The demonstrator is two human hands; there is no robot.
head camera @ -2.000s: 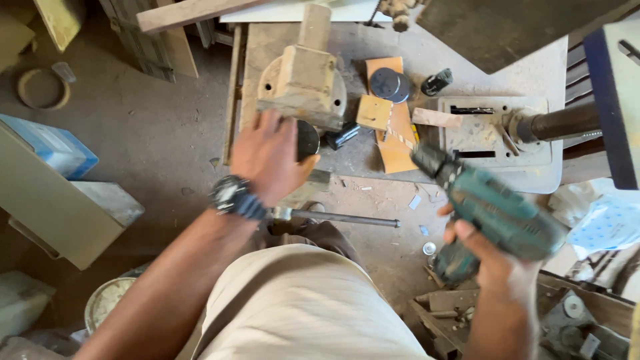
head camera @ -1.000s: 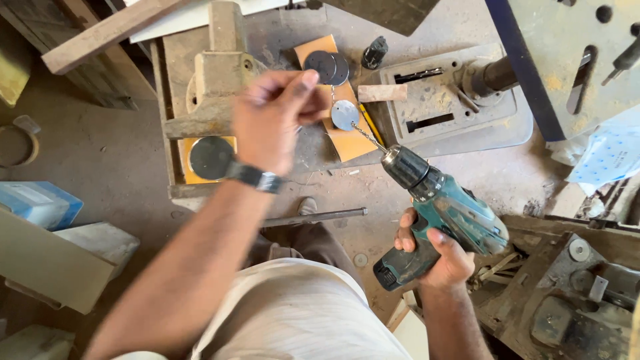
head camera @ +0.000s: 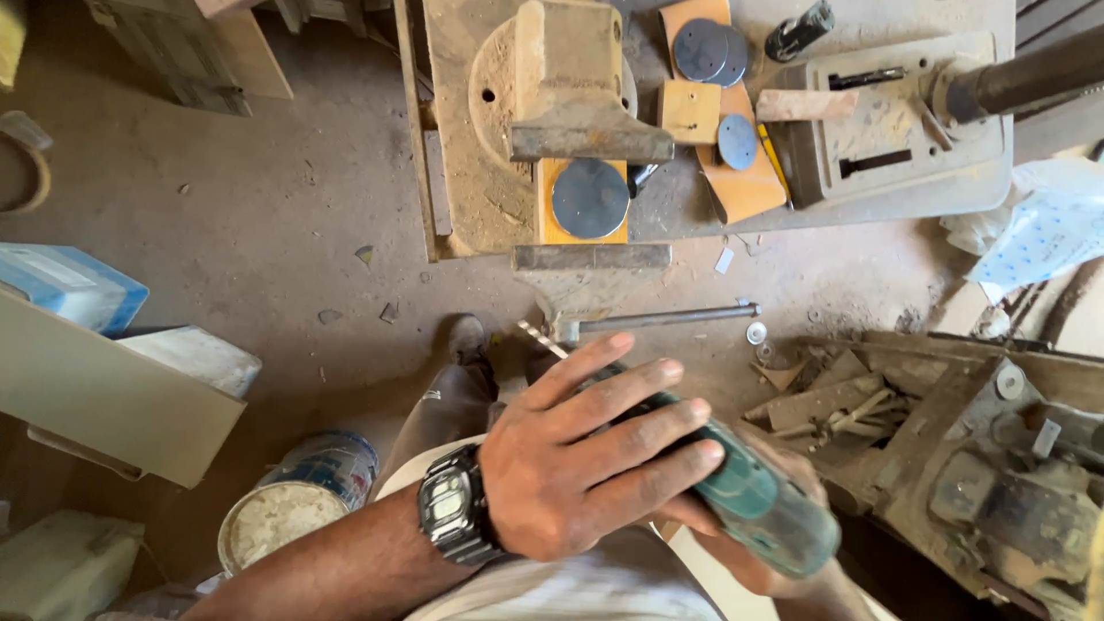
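My right hand (head camera: 768,509) holds a green cordless drill (head camera: 742,483) close to my body, with a drill bit (head camera: 542,338) pointing up and left. My left hand (head camera: 595,448), with a watch on its wrist, lies over the front of the drill and hides the chuck. Beyond them, a dark round disc (head camera: 591,198) rests on a yellowish wooden block (head camera: 547,207) between the jaws of a bench vise (head camera: 591,142). On the bench to the right are a small wooden block (head camera: 690,112), a grey disc with holes (head camera: 737,141) and two overlapping dark discs (head camera: 700,50).
A drill press base (head camera: 888,185) carries a wood strip (head camera: 806,105). Beside it lies a yellow pencil (head camera: 774,164). The vise handle (head camera: 668,316) sticks out to the right. A bucket (head camera: 285,517) stands lower left; a wooden box with scraps (head camera: 862,341) and machinery (head camera: 1000,509) are lower right.
My left hand has moved from above the bench down onto the drill. The drill has come nearer my body, its bit away from the grey disc.
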